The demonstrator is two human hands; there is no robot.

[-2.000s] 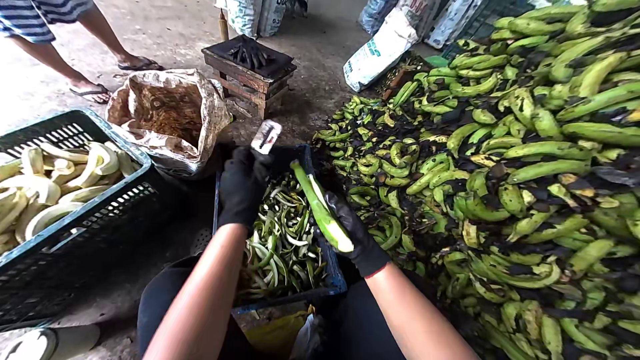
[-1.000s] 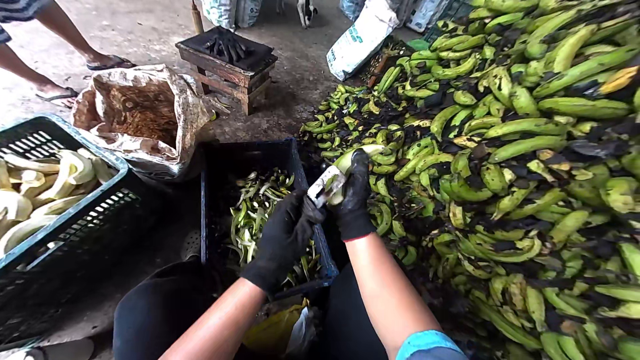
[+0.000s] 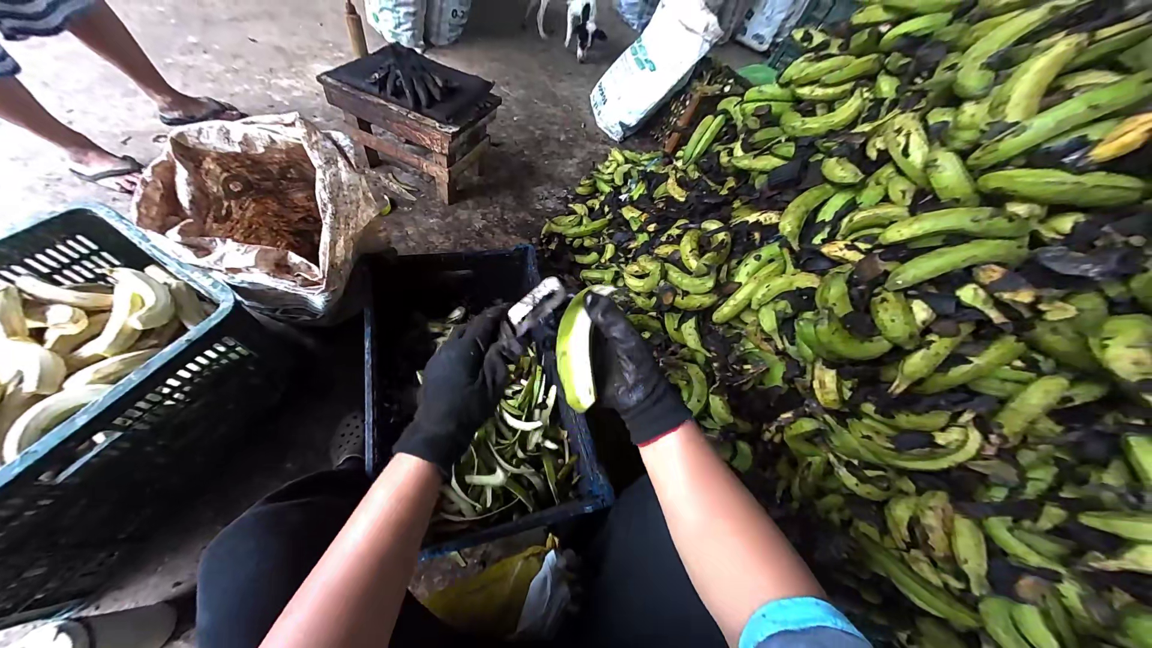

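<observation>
Both my hands wear black gloves. My left hand (image 3: 463, 382) is closed around a small metal-bladed peeling tool (image 3: 536, 304), its flat blade pointing up and right. Just right of it, my right hand (image 3: 630, 364) holds a partly peeled green plantain (image 3: 576, 349) upright, with pale flesh showing along one side. A narrow gap separates blade and fruit. Below them is a dark blue plastic crate (image 3: 585, 459) with green peel strips (image 3: 517, 450) inside. My fingers hide much of the tool's handle.
Unpeeled green plantains (image 3: 954, 234) are heaped at right. Peeled plantains (image 3: 117, 315) lie in a dark green crate (image 3: 175, 360) at left. Behind it stand an open woven sack (image 3: 333, 189) and a low wooden stool (image 3: 396, 112) bearing black gloves. A person's sandalled feet (image 3: 193, 108) are at upper left.
The long green plantain seen two seconds ago, peeled in part, is no longer in my right hand. Since one second ago, the blade and the plantain have come apart, and the plantain now stands more upright.
</observation>
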